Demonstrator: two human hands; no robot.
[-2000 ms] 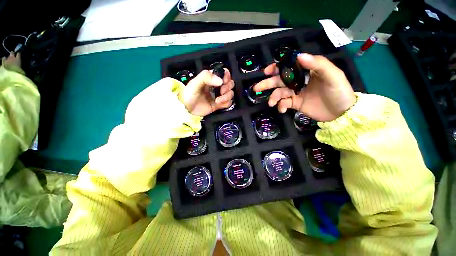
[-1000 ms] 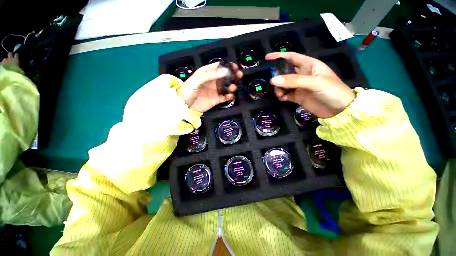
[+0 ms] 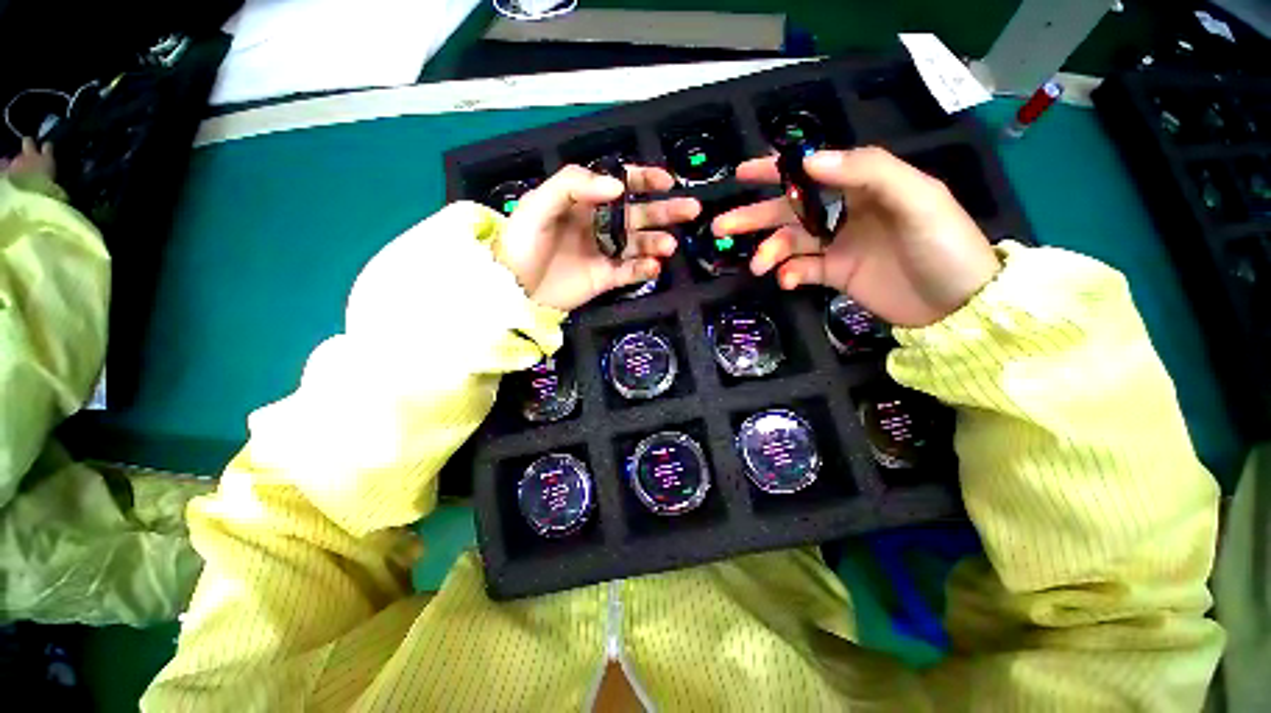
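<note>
A black foam tray (image 3: 613, 564) with square pockets lies tilted in front of me, many pockets holding round smartwatch units. Units in the two nearer rows, such as one (image 3: 668, 474), show pink and red marks; farther ones, such as one (image 3: 698, 156), show green marks. My left hand (image 3: 579, 244) holds a dark watch unit (image 3: 609, 224) on edge above the tray. My right hand (image 3: 892, 237) holds another dark watch unit (image 3: 811, 195) on edge, with a reddish patch. Both hands hide parts of the pockets below them. Two far-right pockets hold no unit.
A white paper label (image 3: 944, 73) lies at the tray's far right corner. A red marker pen (image 3: 1034, 107) is by a metal upright (image 3: 1038, 49). Another foam tray (image 3: 1185, 181) is at right. White sheets (image 3: 335, 49) lie at far left. Another person's yellow sleeve (image 3: 49, 320) is at left.
Both hands have turned the watch units again, from face-tilted to nearly edge-on, and the fingers have spread. The right unit now shows a reddish patch. The tray has barely moved.
</note>
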